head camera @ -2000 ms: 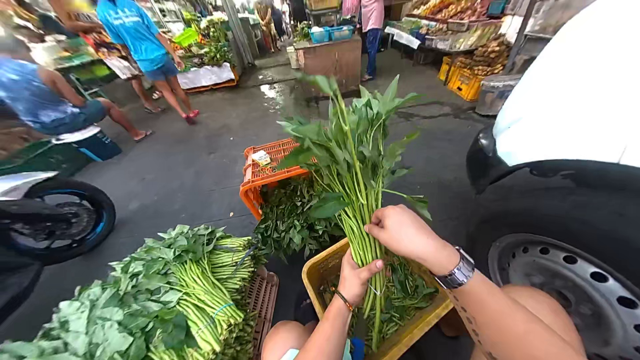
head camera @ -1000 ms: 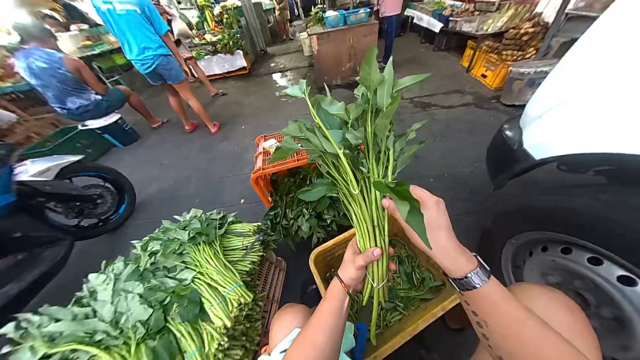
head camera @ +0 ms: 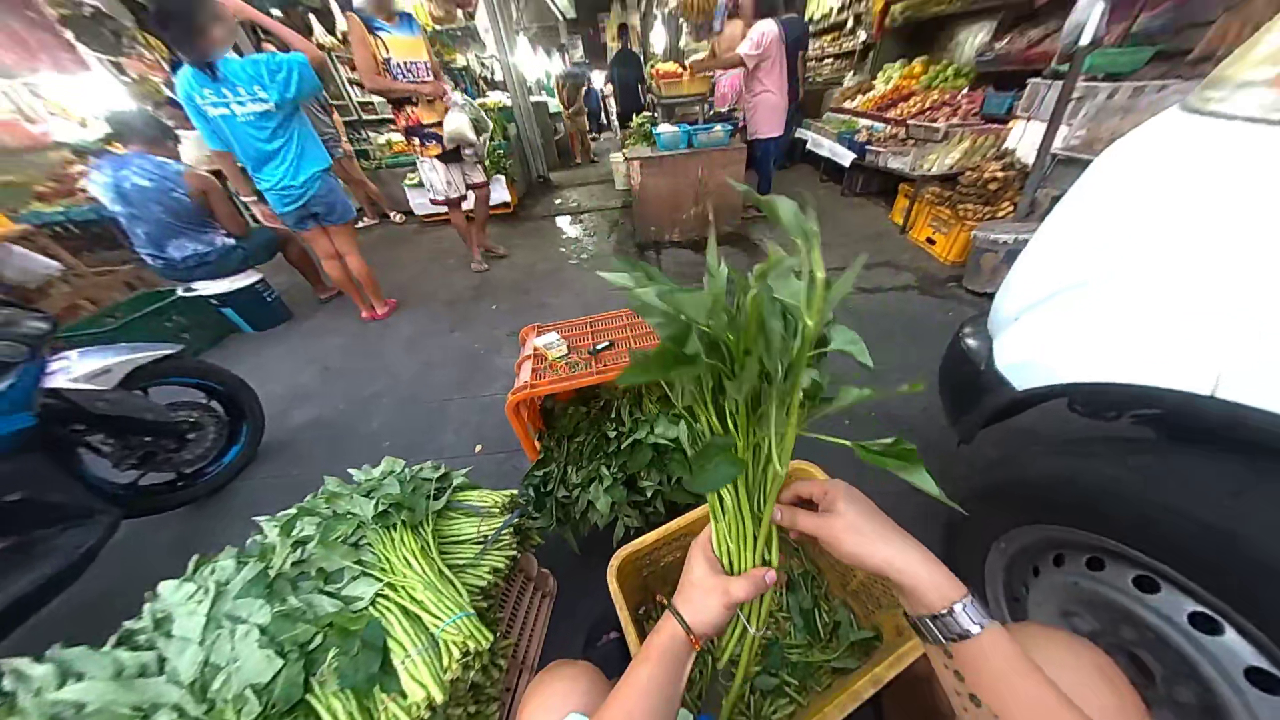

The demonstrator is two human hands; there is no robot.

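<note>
My left hand [head camera: 722, 590] is closed around the lower stems of an upright bunch of leafy greens [head camera: 745, 430], thumb across the front. My right hand [head camera: 835, 525] touches the right side of the same stems a little higher, its fingers bent and partly hidden behind them. A thin loop hangs at the stems below my left hand. Under the bunch stands a yellow plastic crate [head camera: 660, 555] with loose leaves and stem pieces [head camera: 815, 640] in it. To the left lies a large pile of tied bundles of greens [head camera: 400, 590], on a brown crate [head camera: 528, 625].
An orange crate [head camera: 585, 345] with small items on top lies on its side, dark leafy greens [head camera: 610, 460] at its opening. A white vehicle's wheel [head camera: 1110, 600] is close on the right, a motorcycle wheel [head camera: 190, 430] at left. People and market stalls stand farther off.
My right hand was higher, beside a drooping leaf, one second ago; now it is at the stems' right side. The view has tilted up, showing more of the stalls and a standing person.
</note>
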